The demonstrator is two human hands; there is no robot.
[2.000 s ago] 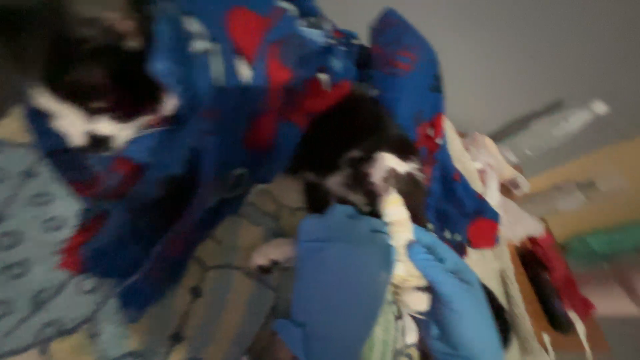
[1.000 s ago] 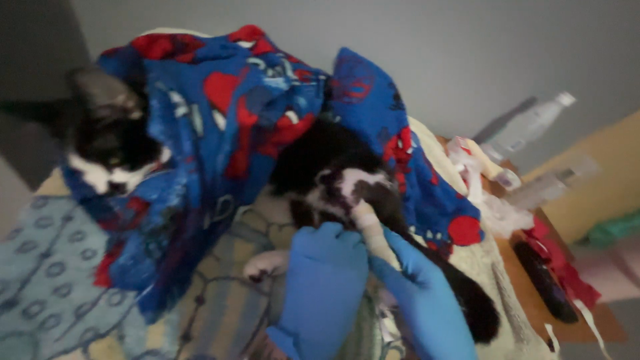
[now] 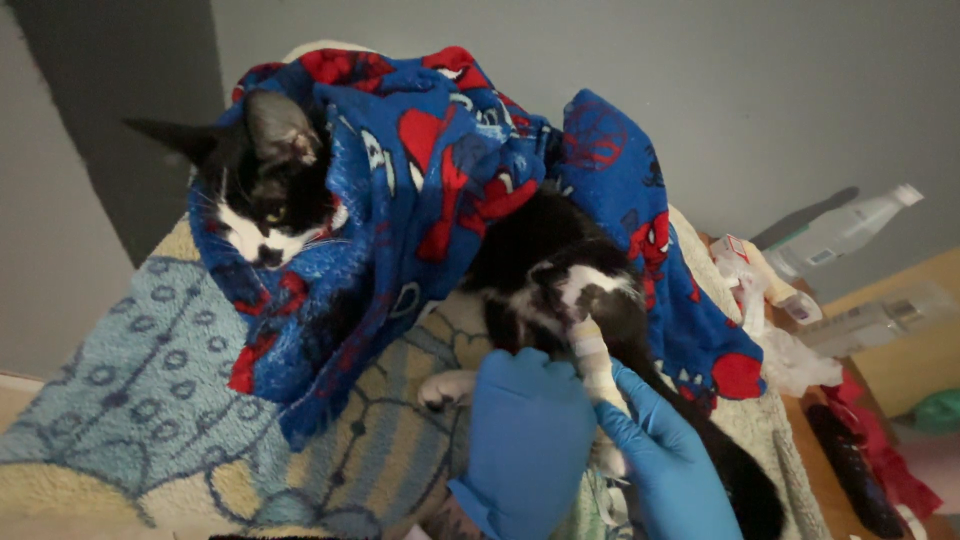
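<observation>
A black and white cat [image 3: 555, 232] lies on a patterned fleece blanket [image 3: 172, 360], its head at the left and its tail at the lower right. A blue and red printed fleece [image 3: 420, 165] wraps its head and front body. One hind leg wears a whitish bandage [image 3: 594, 364]. My left hand [image 3: 529, 439], in a blue glove, is against the left side of the bandaged leg, its fingertips curled out of sight. My right hand [image 3: 660, 442], also blue-gloved, holds the bandaged leg between thumb and fingers. The other hind paw [image 3: 448, 390] rests beside my left hand.
A grey wall stands behind the blanket. On the wooden surface at right are a clear plastic bottle [image 3: 844, 232], a second clear bottle [image 3: 870, 322], crumpled whitish plastic [image 3: 799, 364], a small box [image 3: 731, 251], a black object [image 3: 851, 472] and red cloth [image 3: 885, 450].
The view has shifted and sharpened. Both hands stay at the bandaged hind leg. The cat's head shows more clearly within the printed fleece.
</observation>
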